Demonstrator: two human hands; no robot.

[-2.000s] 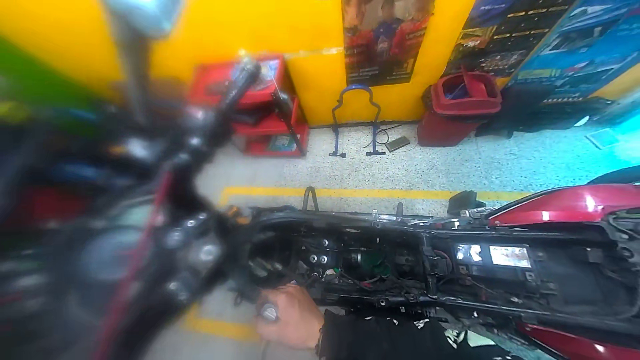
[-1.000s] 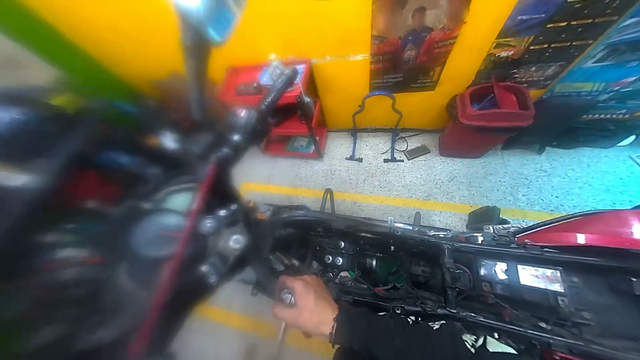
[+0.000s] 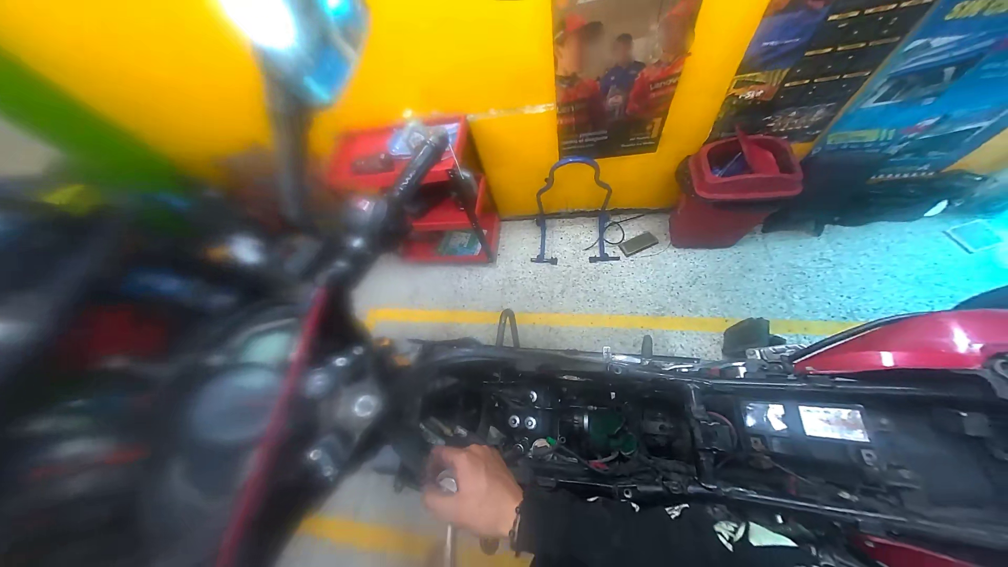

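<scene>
My right hand (image 3: pixel 472 490), in a black sleeve with pale marks, reaches in from the lower right to the near side of a motorcycle's bare frame (image 3: pixel 693 429). Its fingers close round the round metal head of a ratchet-like hand tool (image 3: pixel 447 482). The tool's thin shaft runs down to the bottom edge of the view; its working end is hidden. Just beyond the fingers lie the frame's front opening, bolts (image 3: pixel 524 421) and wiring (image 3: pixel 610 453). I cannot make out my left hand.
Blurred handlebars (image 3: pixel 366 228), a mirror (image 3: pixel 307 47) and gauges (image 3: pixel 236 402) fill the left. Behind stand a red tool cart (image 3: pixel 488 236), a blue paddock stand (image 3: pixel 579 161) and a red bin (image 3: pixel 717 224) by the yellow wall. A red fairing (image 3: pixel 906 342) is at the right.
My right hand stays at the near front part of the frame, on the tool. The tool's shaft, hardly visible two seconds ago, now shows below the hand. The view has shifted slightly.
</scene>
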